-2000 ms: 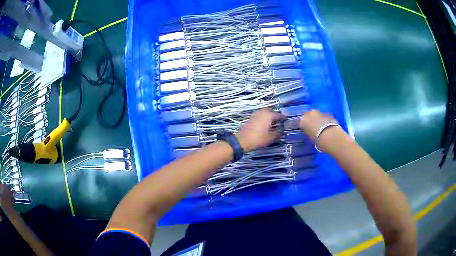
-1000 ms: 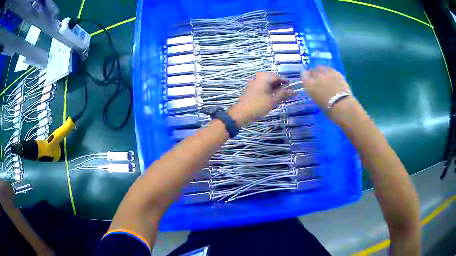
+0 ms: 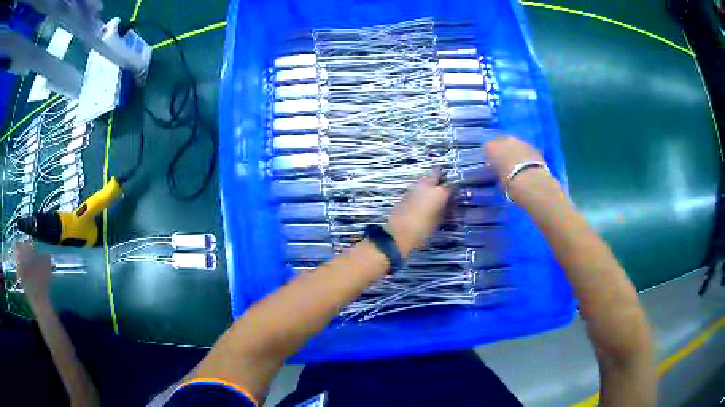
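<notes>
A deep blue plastic tote (image 3: pixel 397 338) lies in front of me. White and silver-grey flat wired units (image 3: pixel 296 125) lie in it in two columns, with their thin white lead wires (image 3: pixel 381 103) across the middle. My left hand (image 3: pixel 425 205) is over the wires beside the right column; its fingertips are blurred and I cannot tell if they grip anything. My right hand (image 3: pixel 517 163) is over the right column near the tote's right wall, its fingertips blurred and partly hidden.
A yellow heat gun (image 3: pixel 83 219) lies on the green bench (image 3: pixel 159 306), with a black cord (image 3: pixel 191 135) beside the tote. Two wired units (image 3: pixel 193 250) lie left of the tote. Rows of units (image 3: pixel 70 171) and a co-worker's hand (image 3: pixel 33 266) are at far left.
Since one second ago, both my hands have moved down toward the near side of the tote. The co-worker's hand has moved up toward the heat gun. The whole view has shifted slightly.
</notes>
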